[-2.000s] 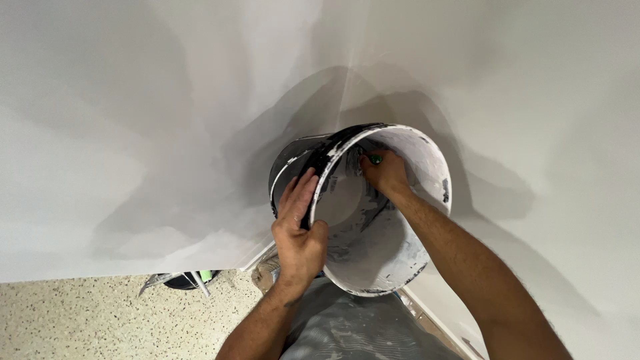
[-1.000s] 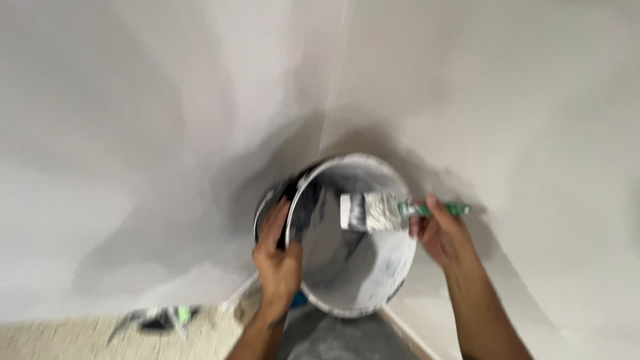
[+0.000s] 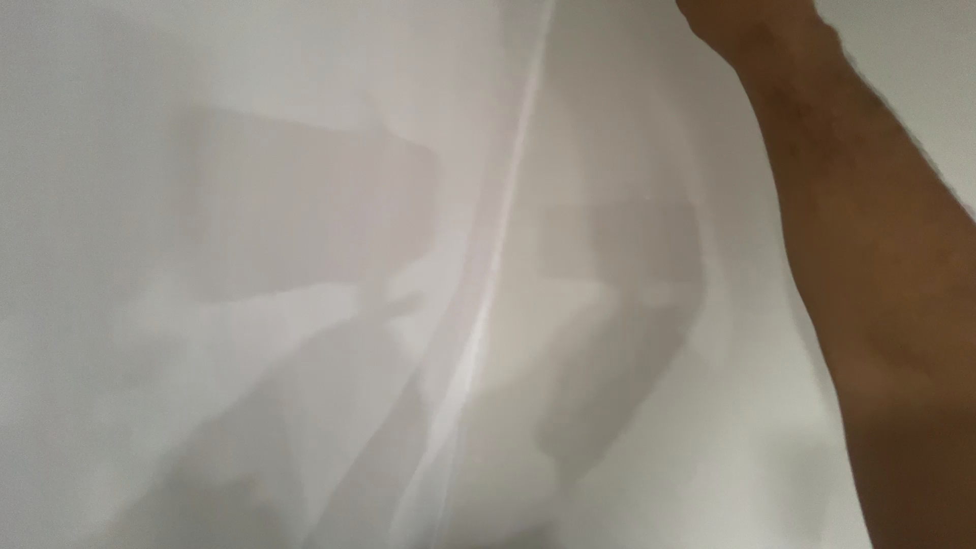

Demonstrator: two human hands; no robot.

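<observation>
My right forearm (image 3: 831, 229) reaches up along the right side of the view, close to the camera, in front of a pale wall. The hand lies beyond the top edge, so neither its fingers nor anything it holds can be seen. My left hand is out of view. Neither the bucket nor the paintbrush appears in the present view.
Two pale wall surfaces, one at left (image 3: 91, 229) and one at right (image 3: 770, 473), meet at a corner line (image 3: 499, 252) that runs from top centre to bottom centre. Blurred shadows fall on both.
The view has swung away from the bucket to the wall corner. A second ago my right hand held a paintbrush over the bucket and my left hand held its rim; now my right arm reaches upward.
</observation>
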